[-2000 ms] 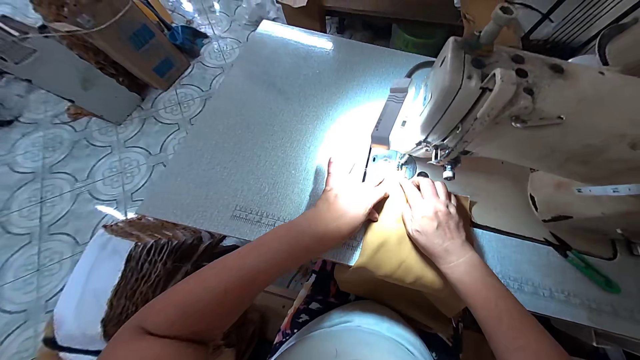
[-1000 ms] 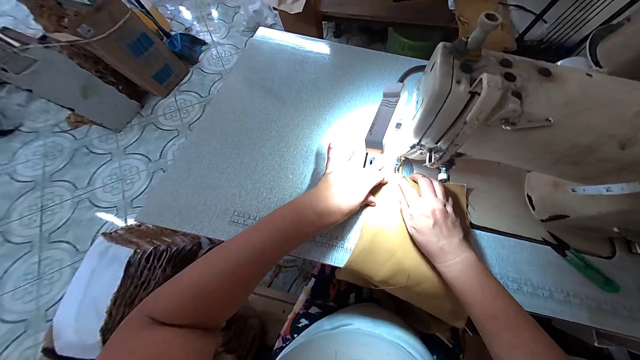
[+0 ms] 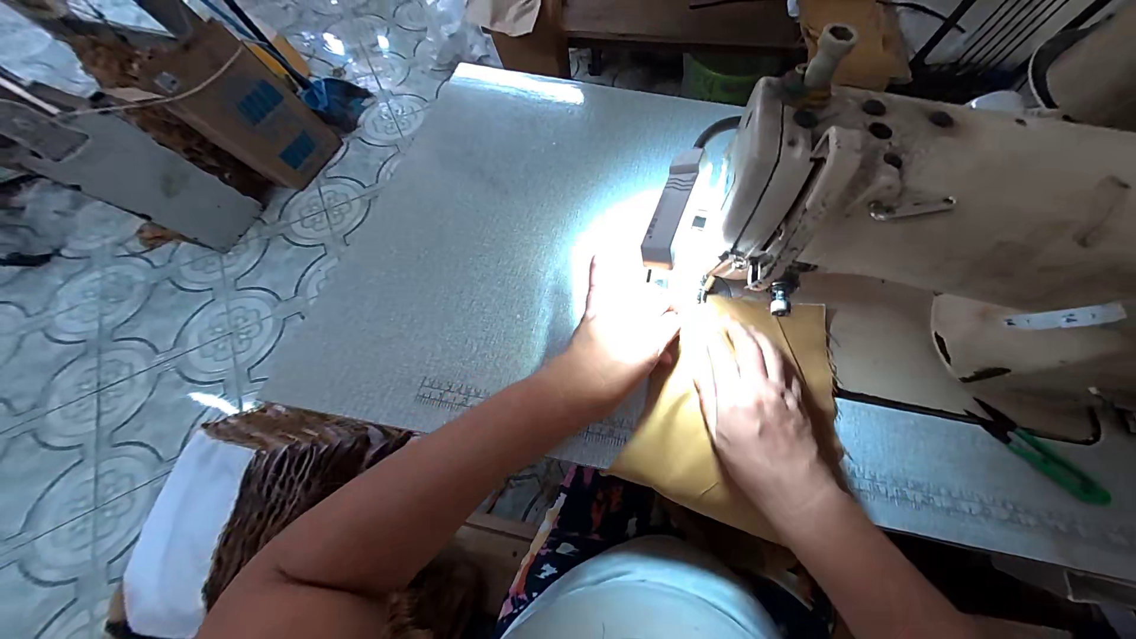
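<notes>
A piece of yellow fabric (image 3: 674, 444) lies over the front edge of the sewing table, its upper end by the needle area of an industrial sewing machine (image 3: 887, 195). My right hand (image 3: 754, 399) rests flat on the fabric, fingers pointing toward the presser foot. At the fabric's left edge is my left hand (image 3: 621, 342), its thumb side against the cloth and one finger stretched up along the table; glare hides whether it pinches the cloth. A grey clip-on lamp (image 3: 672, 213) shines brightly just left of the needle, washing out the stitching spot.
Green-handled thread snips (image 3: 1056, 461) lie on the right of the grey tabletop (image 3: 461, 231). A stack of brown textured material with a white piece (image 3: 186, 532) stands below the table's left edge. On the tiled floor are a cardboard box (image 3: 240, 106) and a blue dustpan (image 3: 335, 99).
The yellow fabric's upper end now shows more plainly beside the needle area, right of my fingers. My right hand has shifted slightly down, toward my body, on the cloth.
</notes>
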